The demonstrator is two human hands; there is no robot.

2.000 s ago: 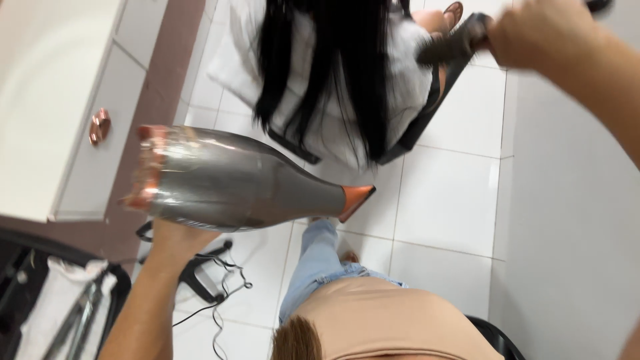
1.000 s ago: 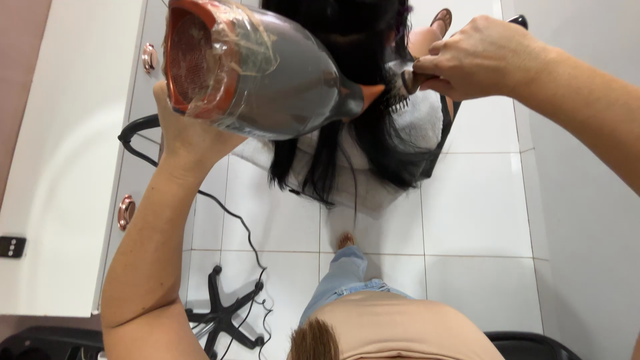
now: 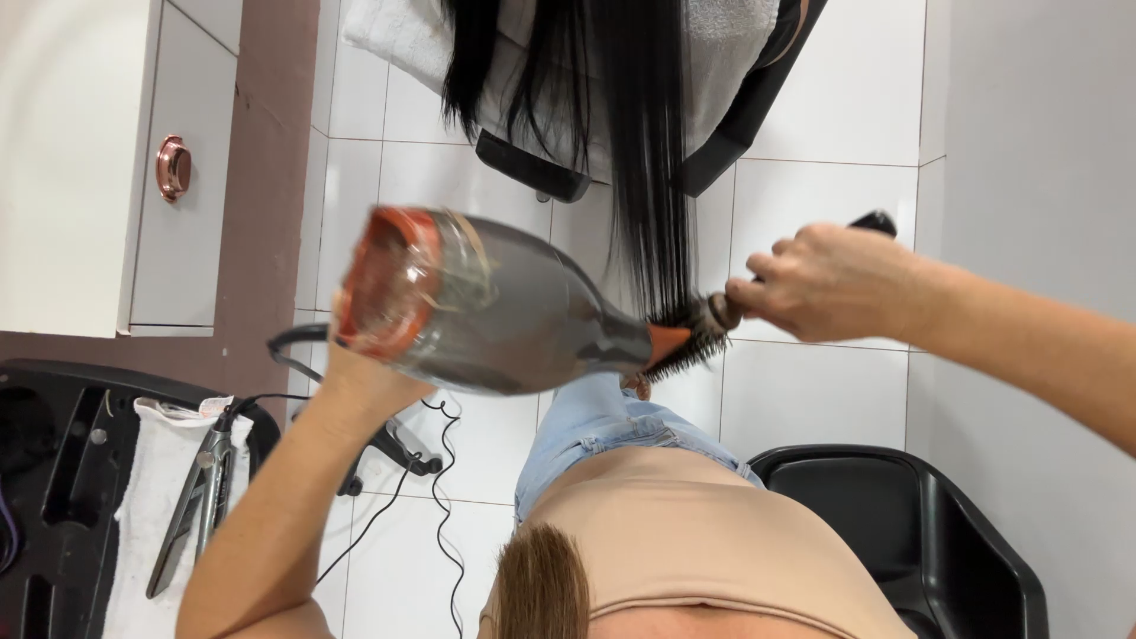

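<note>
My left hand [image 3: 377,377] holds a grey and orange hair dryer [image 3: 524,311] from below, its handle mostly hidden. The orange nozzle [image 3: 666,344] lies against or just over the bristles of a round hair brush [image 3: 701,342]. My right hand [image 3: 821,280] is closed around the handle of that brush, whose black end [image 3: 877,222] sticks out past the fingers. Long black hair [image 3: 648,160] of a seated person is drawn down in a straight section to the bristles. Other strands hang loose over a white towel [image 3: 399,40] behind the chair.
A black tray [image 3: 62,382] at lower left carries a white cloth [image 3: 133,524] and a hair straightener [image 3: 213,479]. Cords hang beside it. A cabinet [image 3: 186,80] stands at upper left, a black chair [image 3: 852,497] at lower right, a grey wall [image 3: 1038,151] on the right.
A second ago the brush was up beside the person's head; my right hand has since drawn it down along the hair, toward my body. The dryer has come down with it.
</note>
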